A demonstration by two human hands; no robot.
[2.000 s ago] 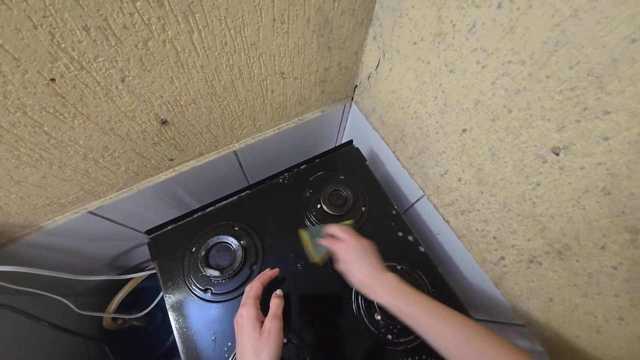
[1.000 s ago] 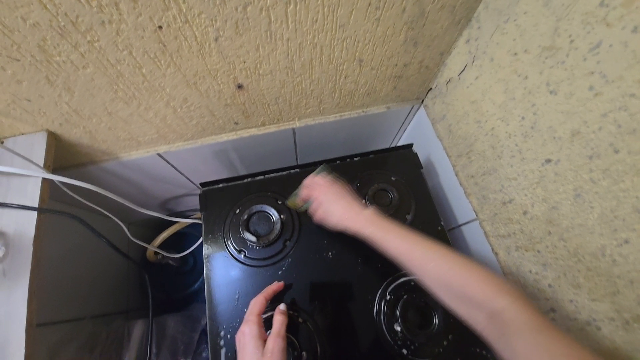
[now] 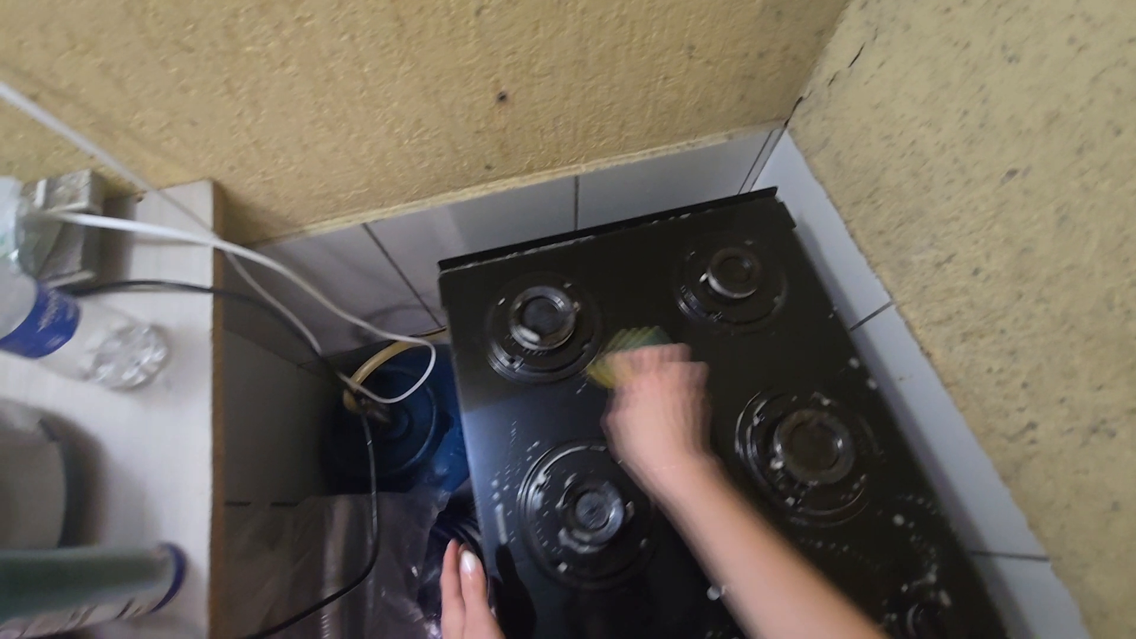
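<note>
A yellow and green sponge (image 3: pixel 612 357) is in my right hand (image 3: pixel 661 413), which is blurred and lies over the middle of a black gas stovetop (image 3: pixel 621 284), between the burners. White suds or drops dot the stovetop. Near the sponge is the back left burner (image 3: pixel 543 318); another burner (image 3: pixel 733 272) sits at the back right, and one more (image 3: pixel 593 510) lies left of my right forearm. My left hand (image 3: pixel 468 593) is at the stove's left edge, partly out of frame, with fingers extended and nothing seen in it.
Left of the stove stands a blue gas cylinder (image 3: pixel 399 426) with a hose, beside clear plastic (image 3: pixel 328 541). White cables (image 3: pixel 293 275) and a black one hang across the gap. A light counter (image 3: pixel 191 444) holds a plastic bottle (image 3: pixel 80 333) and a can-like container (image 3: pixel 89 581). Tiled walls edge the stove.
My right hand with the sponge has moved from between the two back burners toward the front. My left hand is now at the stove's left edge. The view has shifted left, showing the counter.
</note>
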